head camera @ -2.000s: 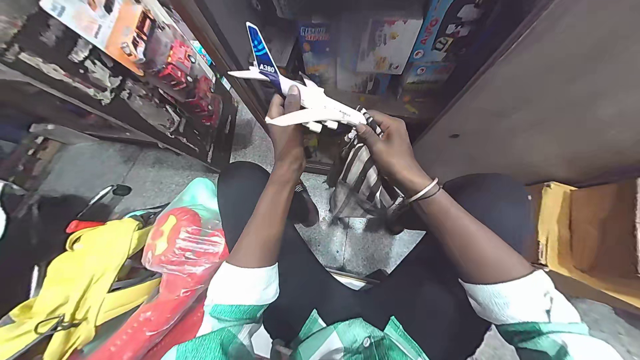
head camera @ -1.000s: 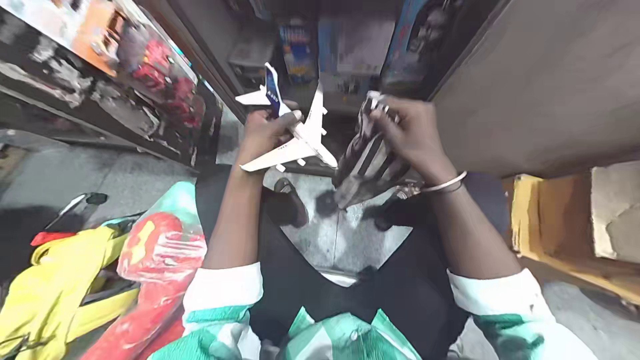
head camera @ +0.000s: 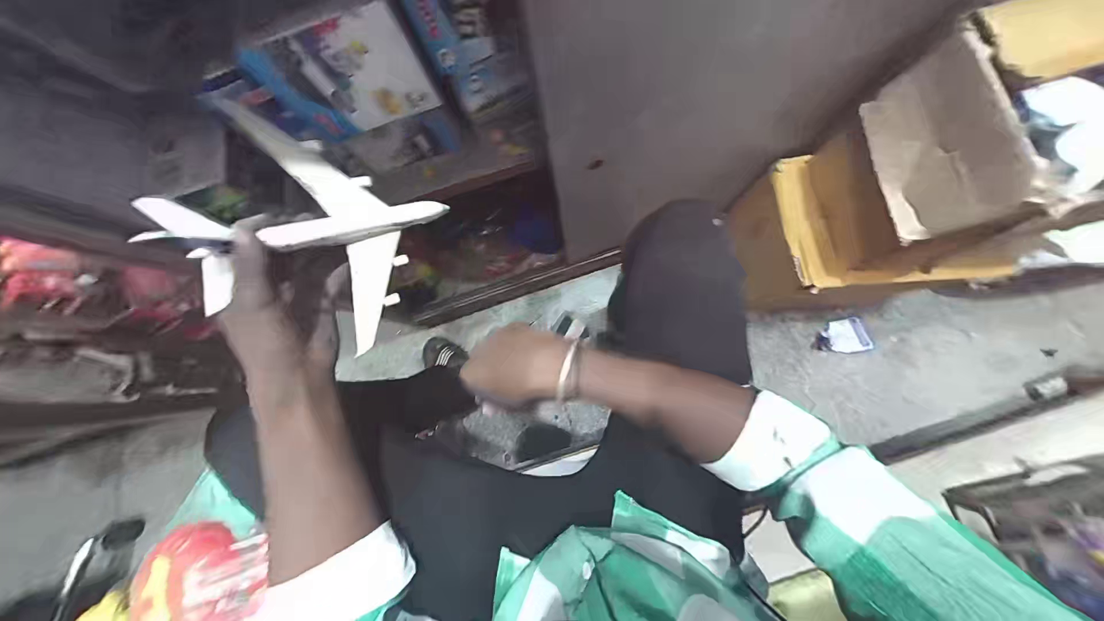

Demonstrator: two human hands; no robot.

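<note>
A white toy airliner (head camera: 345,222) is held up at the left by my left hand (head camera: 267,285), whose fingers grip it near the tail. Its nose points right and its wings spread up and down in the view. My right hand (head camera: 515,366), with a light bangle at the wrist, hangs low between my knees, above the floor. It is blurred and its fingers point down, so I cannot tell whether it holds anything.
Boxed toys (head camera: 362,69) stand on the cabinet shelf ahead. Open cardboard boxes (head camera: 828,216) lie at the right, near a small packet (head camera: 847,335) on the floor. A red wrapped item (head camera: 194,573) is at the lower left.
The view has swung to the right. My right hand has gone down from beside the airliner to between my knees. The striped dark cloth-like item near it no longer shows. The airliner has turned nose right.
</note>
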